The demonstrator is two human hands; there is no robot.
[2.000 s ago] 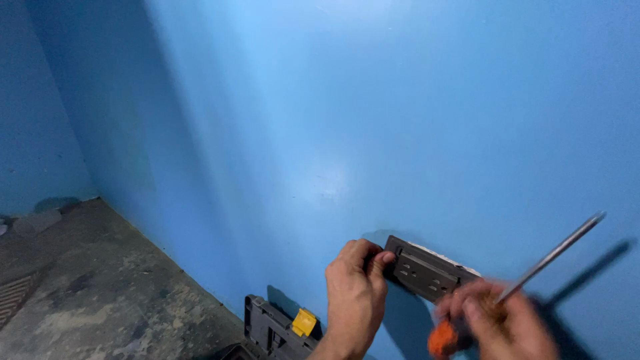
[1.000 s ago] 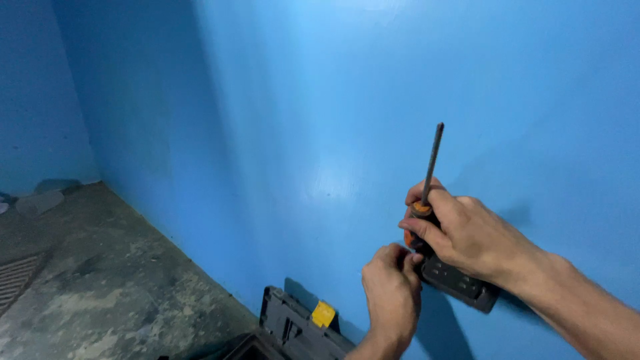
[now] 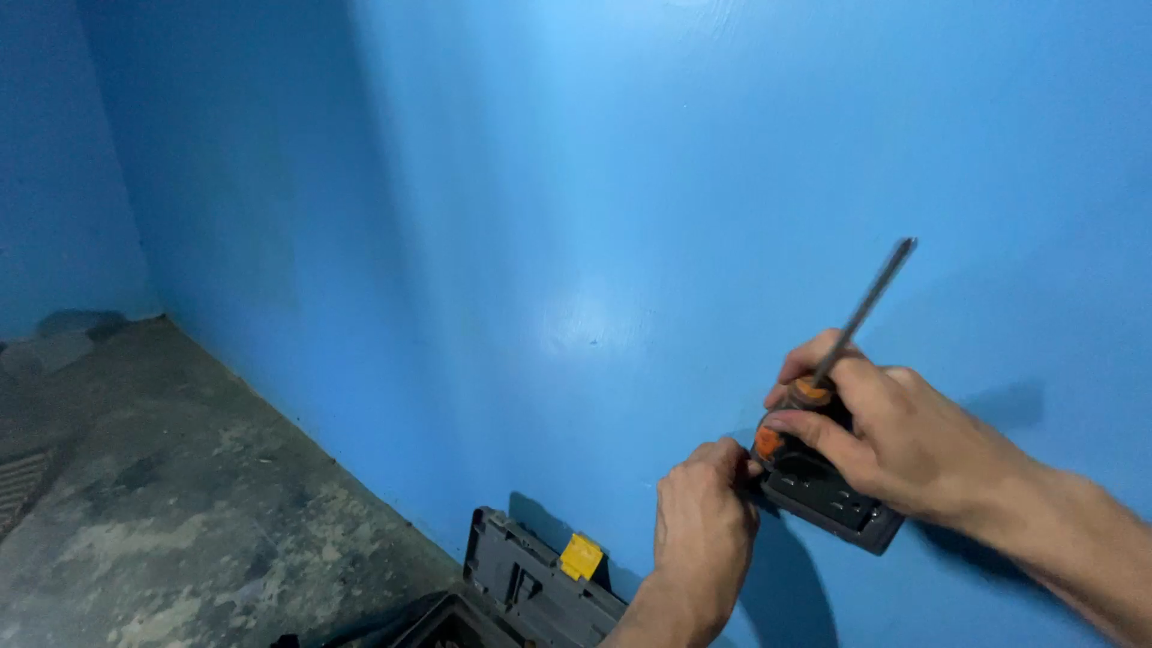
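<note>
A black electrical outlet plate (image 3: 832, 499) with sockets sits at the blue wall, lower right. My left hand (image 3: 706, 531) pinches at its left end, where the fingertips are partly hidden; whether they grip the plate or a small part there is unclear. Over the plate's upper left part, my right hand (image 3: 886, 441) holds a screwdriver (image 3: 864, 310) by its orange and black handle. The shaft points up and to the right, away from the plate.
Below left, an open dark toolbox (image 3: 531, 576) with a yellow latch (image 3: 581, 556) stands against the wall. The stained concrete floor (image 3: 225, 504) has a grate (image 3: 22, 481) at far left. A grey flat piece (image 3: 49, 353) lies near the corner.
Two seconds ago my right hand was lower, at the plate's right end; it is now over its left part, with the screwdriver shaft more upright. My left hand stays at the plate's left end.
</note>
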